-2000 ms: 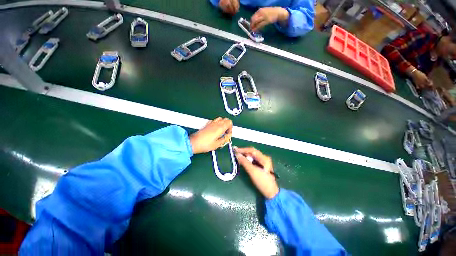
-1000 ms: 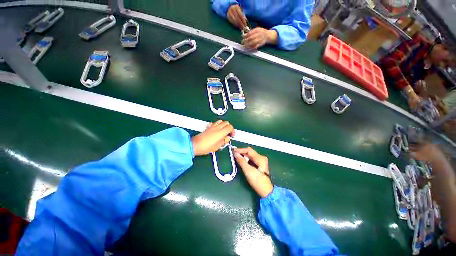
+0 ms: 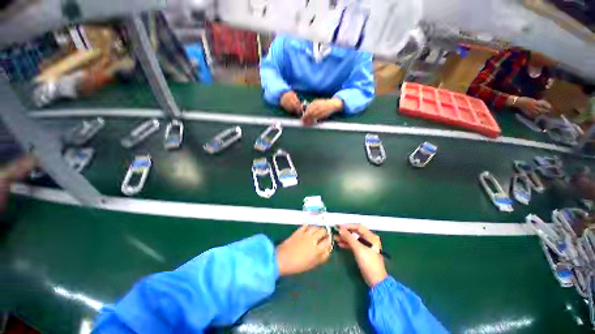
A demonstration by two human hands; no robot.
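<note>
A white coiled cable [image 3: 315,210] lies across the near pale rail, its blue-and-white label band at the far end. My left hand [image 3: 305,250] covers and holds its near part, so most of the loop is hidden. My right hand [image 3: 363,252] is just right of the loop and holds a thin dark pen-like tool [image 3: 373,246] between the fingers. The tool's tip is too blurred to tell whether it touches the cable.
Single cable loops lie along the belt [image 3: 215,179] beyond the rail [image 3: 417,224]. A heap of cables [image 3: 566,244] is at the right edge. A red compartment tray [image 3: 449,107] is on the far side. A person in blue and another in red plaid sit opposite.
The view has tilted up. The cable's labelled end now shows beyond my left hand and over the rail; before, that hand covered it. An arm at the right edge has gone.
</note>
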